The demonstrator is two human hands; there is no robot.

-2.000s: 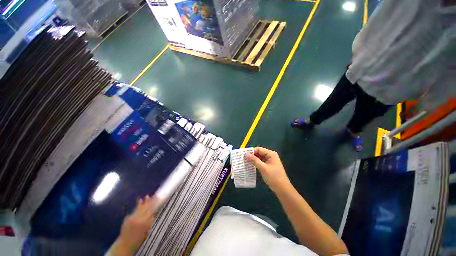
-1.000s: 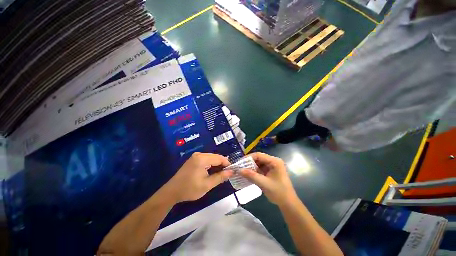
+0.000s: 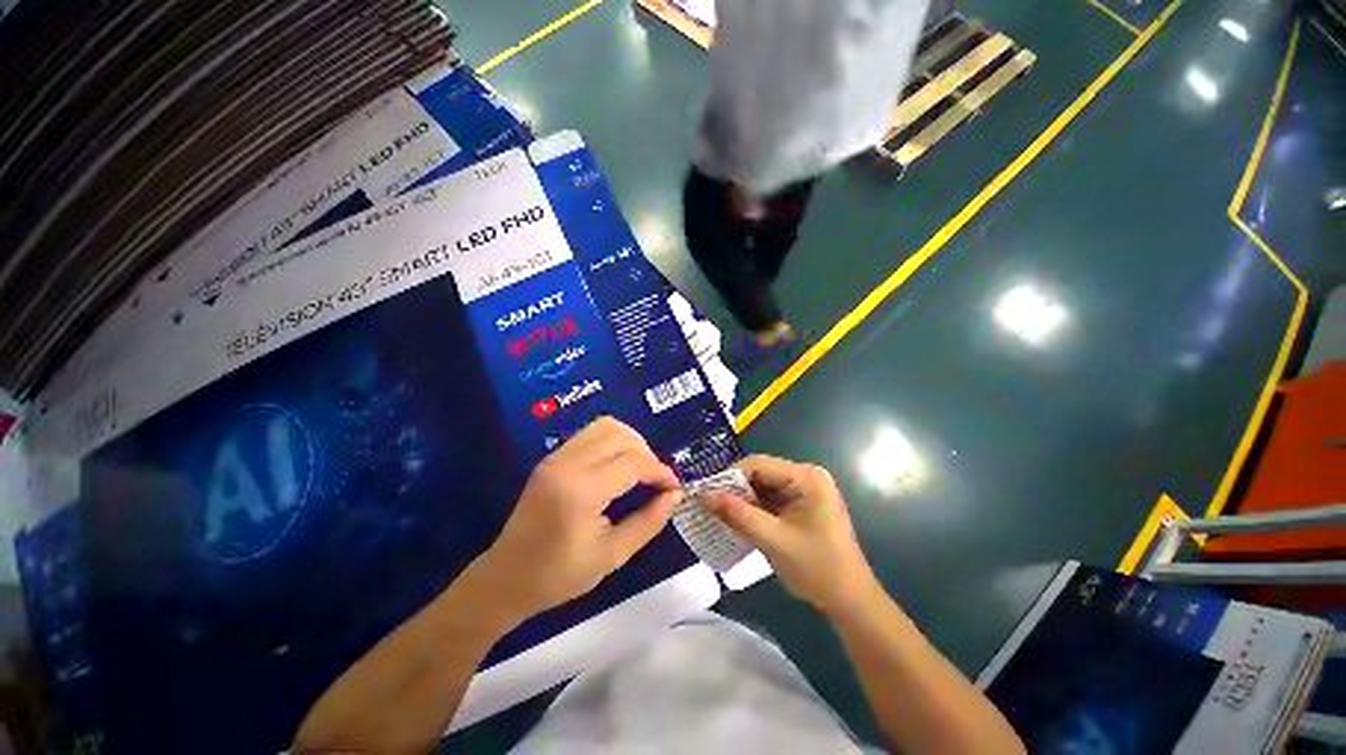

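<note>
My right hand [image 3: 802,528] holds a small white label sheet [image 3: 715,519] between thumb and fingers, over the near right corner of the top carton. My left hand [image 3: 588,509] is at the sheet's left edge, thumb and forefinger pinched together. Whether a sticker is between those fingertips is too small to tell. The flat dark-blue and white TV carton [image 3: 369,443] lies under both hands, its "AI" picture facing up and its blue printed edge beside the sheet.
A tall pile of brown carton edges [image 3: 192,162] stands at the upper left. A person [image 3: 805,103] is ahead beside a wooden pallet [image 3: 967,81]. More cartons [image 3: 1122,664] lie at the lower right by a metal rail [image 3: 1255,569]. Yellow lines cross the green floor.
My left hand has moved from the carton's near side to the label sheet, and both hands now stay there. The top carton shows more squarely. The person has moved from the right to the upper middle.
</note>
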